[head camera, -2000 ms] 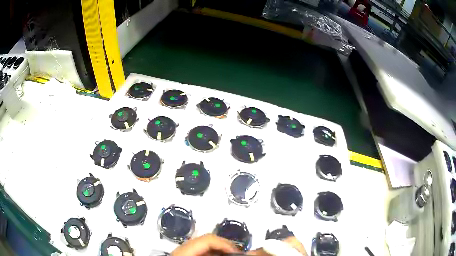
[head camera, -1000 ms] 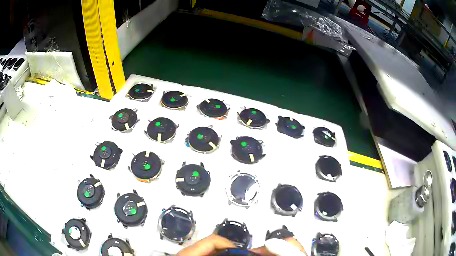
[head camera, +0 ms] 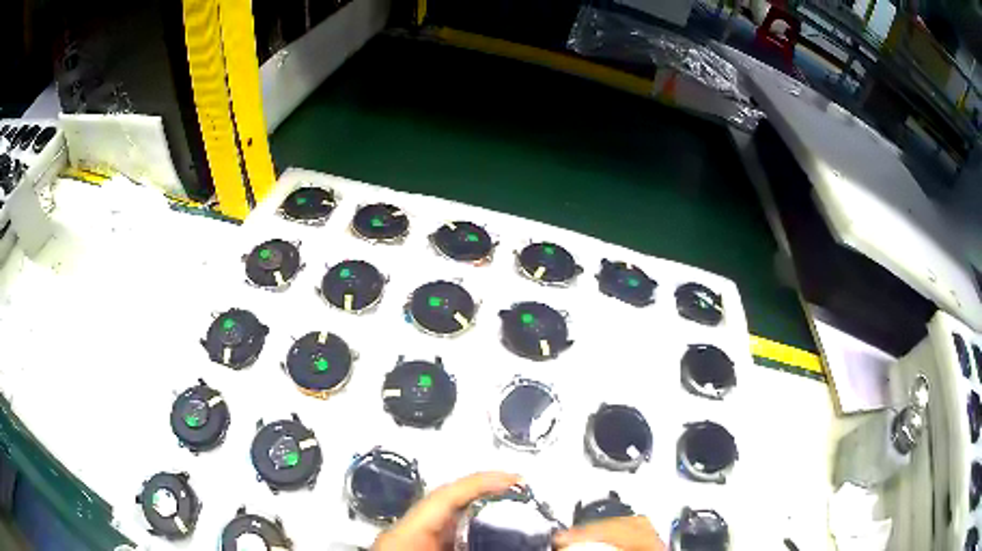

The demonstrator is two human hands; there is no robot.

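Observation:
My left hand (head camera: 447, 514) is at the bottom edge, cut off, with its fingers around a smartwatch head (head camera: 506, 530), glossy screen side up. My right hand (head camera: 619, 535), also cut off, touches the watch's right side; a bit of white cloth or finger cover (head camera: 587, 546) shows at its fingers. Under and beyond the hands lies the white foam tray (head camera: 635, 336) with rows of watch heads. Those on the left and at the back show black backs with green dots (head camera: 421, 392); those on the right and front show dark glass (head camera: 618, 436).
A dark green belt (head camera: 517, 140) with yellow edging runs behind the tray, with a yellow post (head camera: 228, 108) at back left. At right are a bottle with a shiny metal top (head camera: 908, 428), crumpled white wipes (head camera: 858, 514) and stacked trays (head camera: 958, 371). Another tray (head camera: 41, 178) stands far left.
The watch head between my hands has come up into view, screen side showing. My left hand has risen slightly. The whole view has shifted a little.

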